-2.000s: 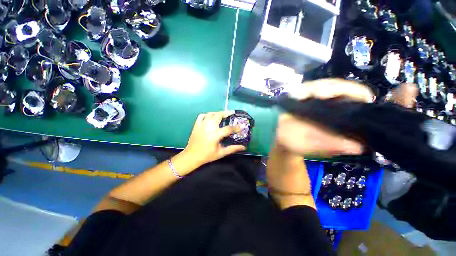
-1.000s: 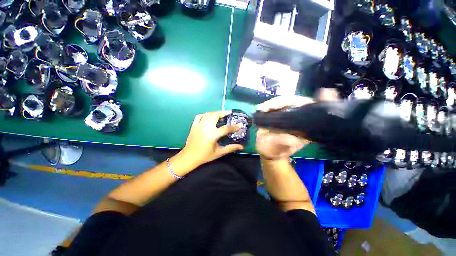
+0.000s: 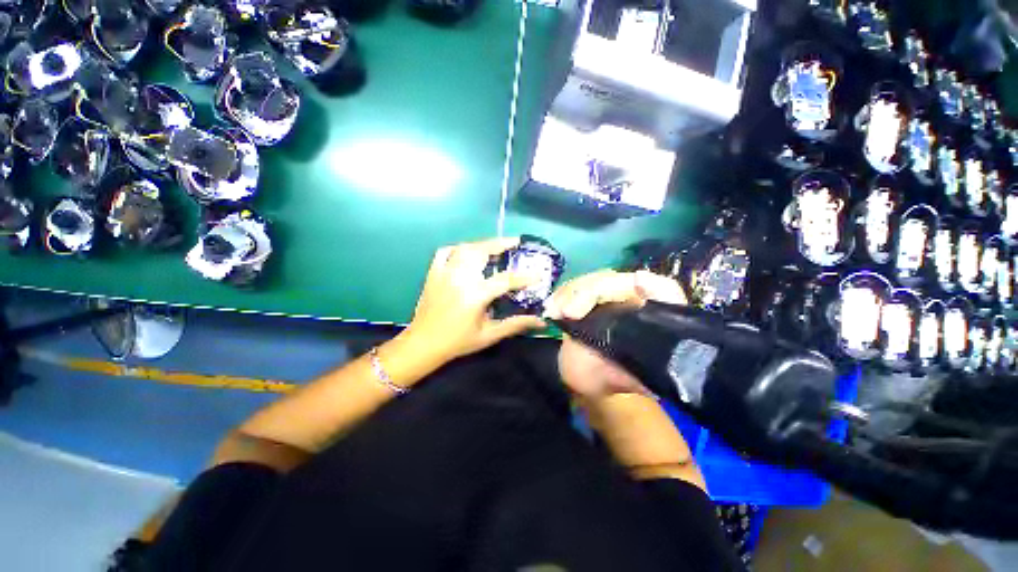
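Note:
My left hand [image 3: 463, 296] holds a round black housing unit [image 3: 536, 272] with a shiny silver centre at the front edge of the green bench, fingers around its left side. My right hand [image 3: 608, 324] is wrapped around the front of a black electric screwdriver [image 3: 703, 363] that lies almost level, with a pale label patch. Its tip points left at the lower right rim of the housing unit, beside my left fingertips. Whether the tip touches a screw cannot be seen.
A white-grey screw feeder [image 3: 603, 165] stands behind my hands. Waiting units [image 3: 212, 162] with wire loops cluster at the left. Rows of units with bright centres [image 3: 882, 129] stand at the right. A blue bin [image 3: 737, 464] is below the bench edge, partly hidden by the screwdriver.
My right hand and the screwdriver have moved left and down from near the feeder to the housing unit. The screwdriver's rear now hangs lower. My left hand holds about the same place.

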